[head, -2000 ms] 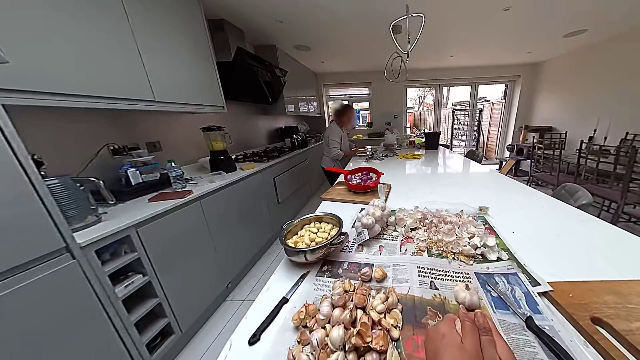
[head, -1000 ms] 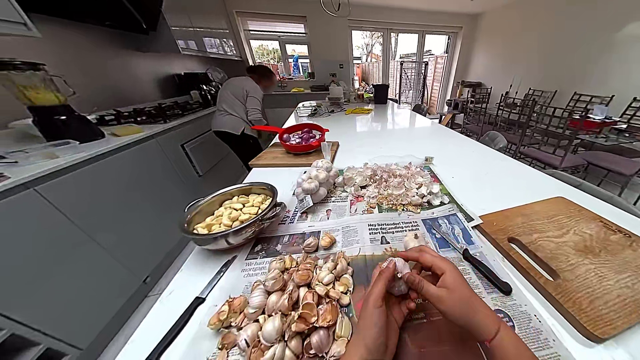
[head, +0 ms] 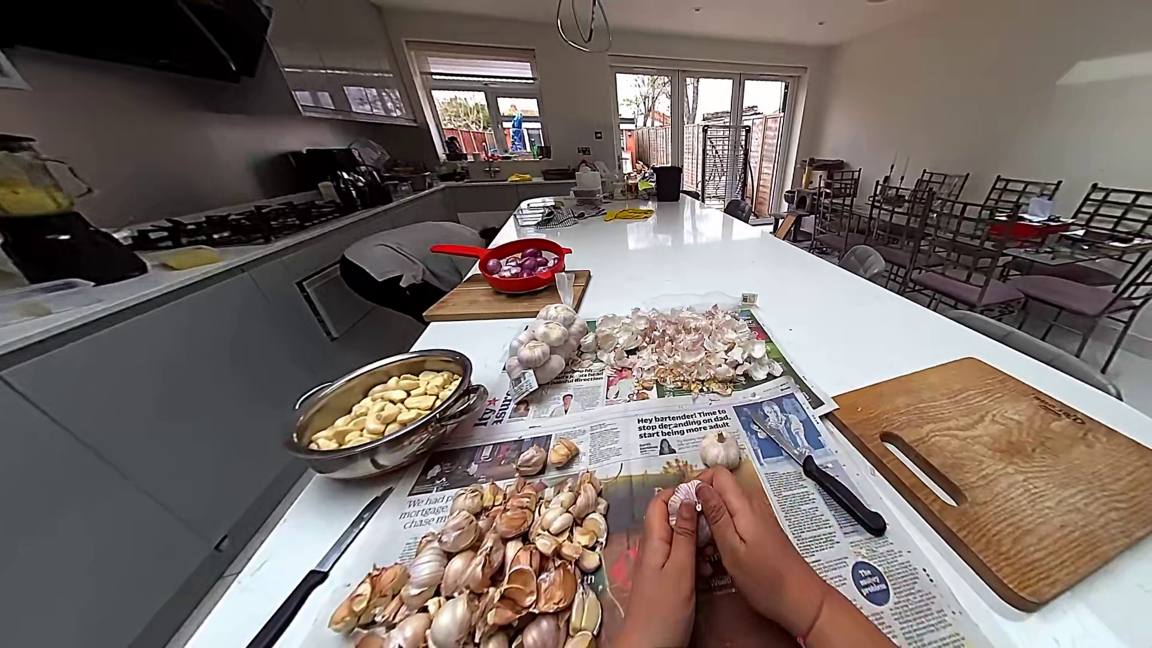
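Low in the view, my left hand [head: 664, 558] and my right hand [head: 751, 544] meet around a garlic bulb [head: 686, 500], thumbs and fingers pressed on it. Just beyond them a whole garlic bulb [head: 720, 450] rests on the newspaper [head: 661, 463]. To the left lies a pile of unpeeled garlic cloves [head: 490, 562]. A metal colander [head: 382, 454] behind the pile holds peeled cloves [head: 391, 407]. Farther back are a net of garlic bulbs [head: 549, 340] and a heap of papery skins [head: 693, 346].
One black-handled knife [head: 313, 576] lies left of the pile, another [head: 841, 495] right of my hands. A wooden cutting board [head: 1008, 468] is at the right. Beyond, a red strainer [head: 525, 265] of onions sits on another board [head: 468, 301]. A person [head: 405, 261] bends down beside the counter.
Two seconds ago one hand was at a bulb on the newspaper; now both hands are around a bulb nearer me. The other person has bent down. The view has swung left.
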